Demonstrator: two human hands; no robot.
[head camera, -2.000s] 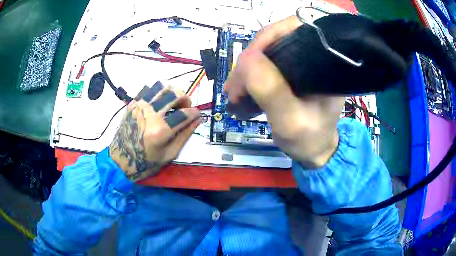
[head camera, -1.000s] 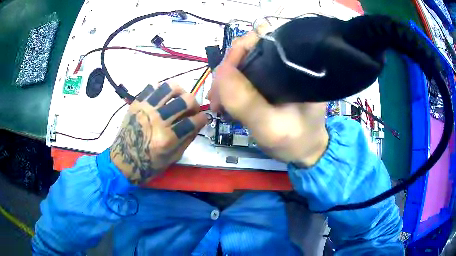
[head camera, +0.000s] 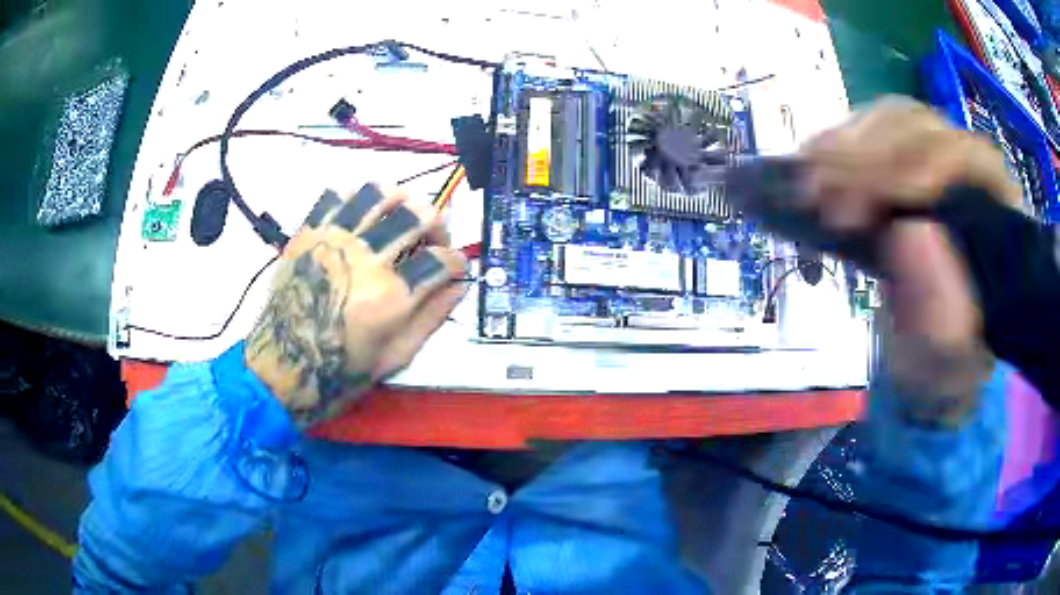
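Note:
The blue motherboard (head camera: 558, 238) lies on the white back panel (head camera: 651, 370), with a round fan (head camera: 678, 137) on a finned cooler and an orange-labelled RAM module (head camera: 538, 145). My left hand (head camera: 366, 291), with grey wraps on several fingers, rests on the panel at the board's left edge, fingers bent and close together; whether its fingertips hold anything is hidden. My right hand (head camera: 901, 174), blurred, is closed on the black electric screwdriver (head camera: 802, 203) to the right of the fan. The screwdriver's front end overlaps the cooler's right side in view; its tip is too blurred to tell.
The panel lies on an orange-red foam pad (head camera: 581, 418). Black (head camera: 236, 105) and red cables (head camera: 314, 137) curve left of the board, near a black speaker (head camera: 210, 213) and small green board (head camera: 162, 221). A silvery packet (head camera: 84, 149) lies far left; blue bins stand right.
My right hand and the screwdriver have moved right, off the board's left edge, uncovering the motherboard and fan. My left hand has stayed nearly in place.

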